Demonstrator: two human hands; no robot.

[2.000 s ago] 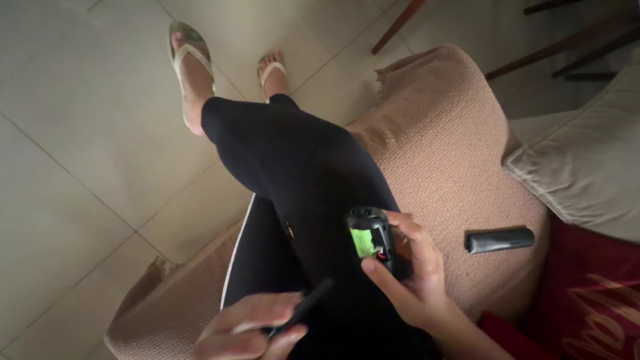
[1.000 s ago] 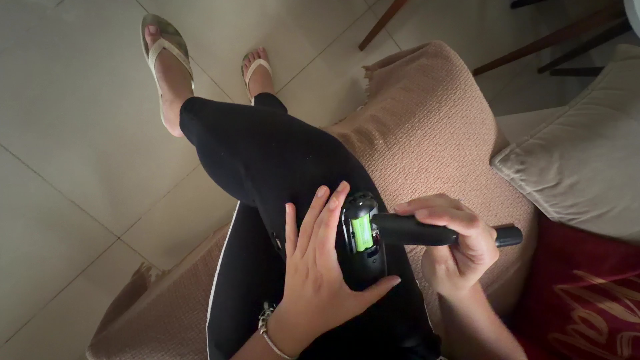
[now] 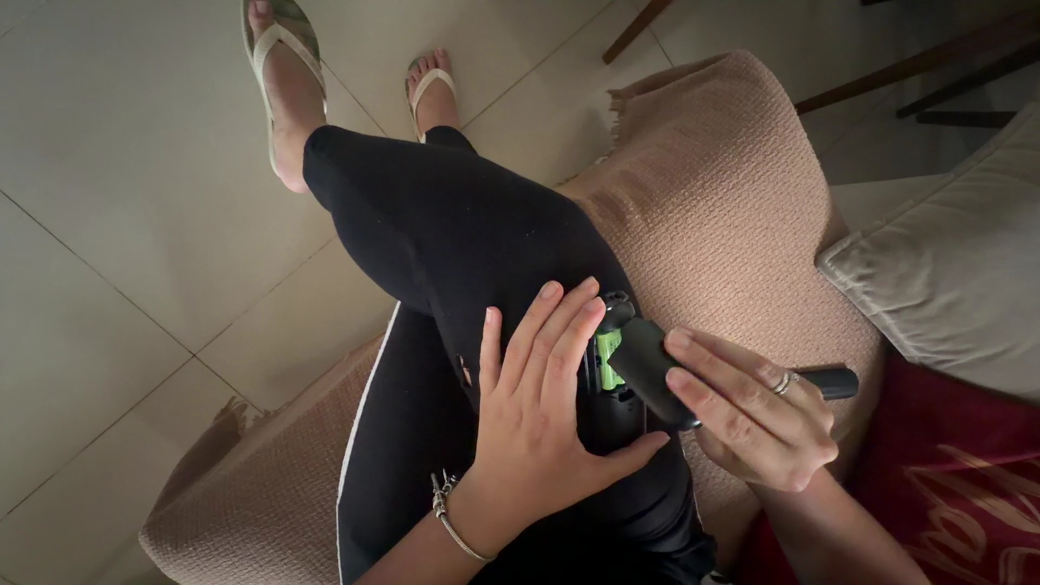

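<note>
On my thigh lies a black handset, probably a cordless phone, its battery bay uncovered and a green battery pack showing inside. My left hand rests along the handset's left side, fingers stretched forward and thumb across its lower end. In my right hand is a black plastic cover, tilted over the right part of the bay and hiding some of it. Behind the right hand, the end of a second black object shows on the couch throw.
A pink woven throw covers the seat beside my leg. At the right are a grey cushion and a red cushion with gold lettering. Wooden furniture legs stand on the tiled floor at the upper right.
Two seconds ago my right hand held the handset; now my left hand steadies it on my thigh. Since one second ago, the cover in my right hand has turned from lying crosswise to slanting over the bay.
</note>
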